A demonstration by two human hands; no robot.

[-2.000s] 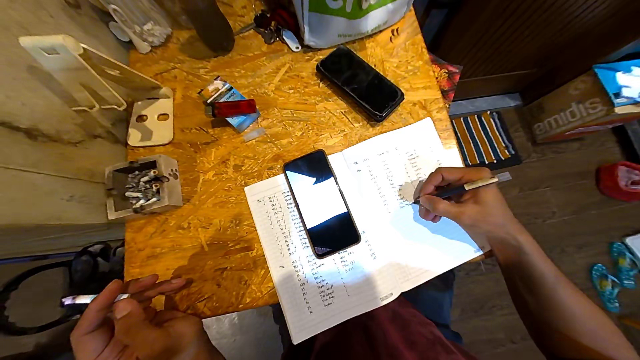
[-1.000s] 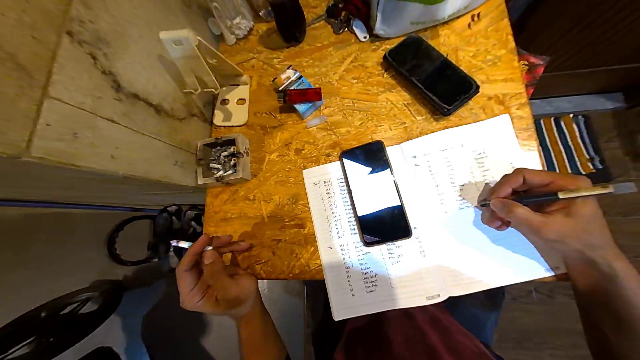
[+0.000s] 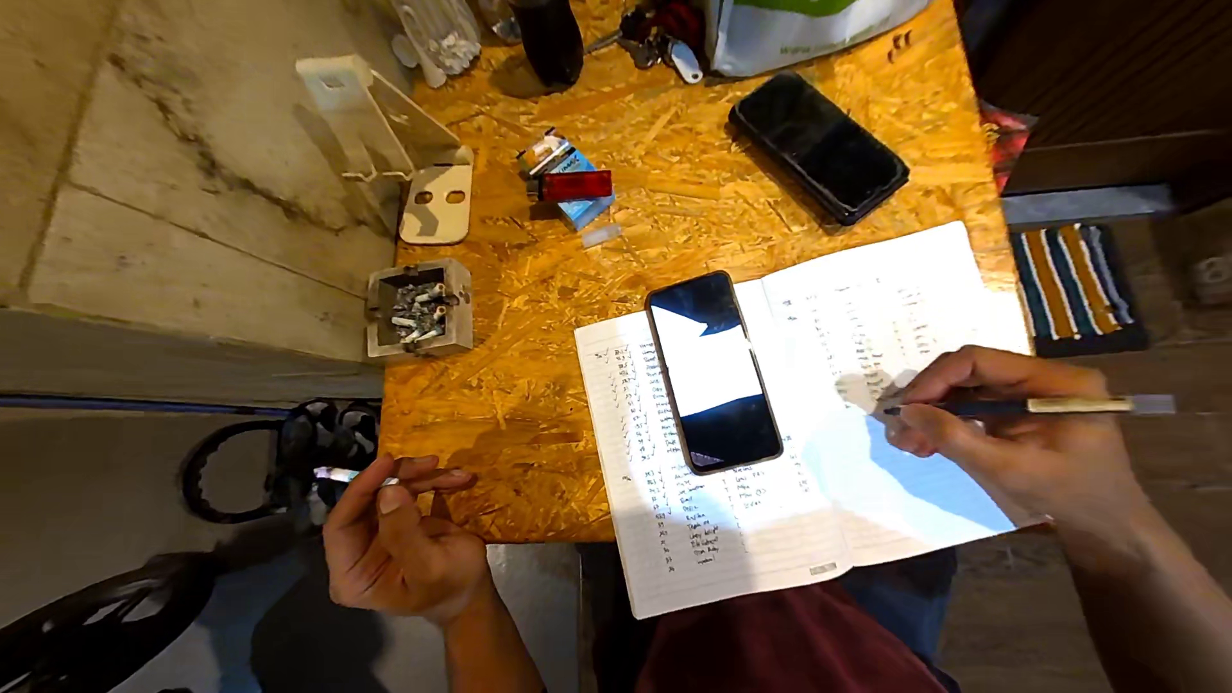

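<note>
My right hand [image 3: 1011, 433] holds a pen [image 3: 1020, 406], its tip at the right page of an open lined notebook [image 3: 635, 577] with handwriting on both pages. A smartphone [image 3: 717, 375] lies across the notebook's left page near the fold, light glaring off its screen. At the table's lower left edge, my left hand [image 3: 404, 549] is palm up with a thin cigarette-like stick [image 3: 337, 474] between its fingers. The ashtray [image 3: 460, 313] full of butts stands above that hand.
Beyond the notebook lie a dark phone in a case [image 3: 818, 144], a red lighter [image 3: 576, 185] on a blue packet [image 3: 582, 214], and keys [image 3: 645, 48]. A phone stand [image 3: 438, 207] is beside the wall. A dark bottle [image 3: 549, 43] and a bag [image 3: 808, 38] are at the back.
The view has shifted to the left since the first frame. My right hand stays at the right page with the pen, and my left hand still holds the stick.
</note>
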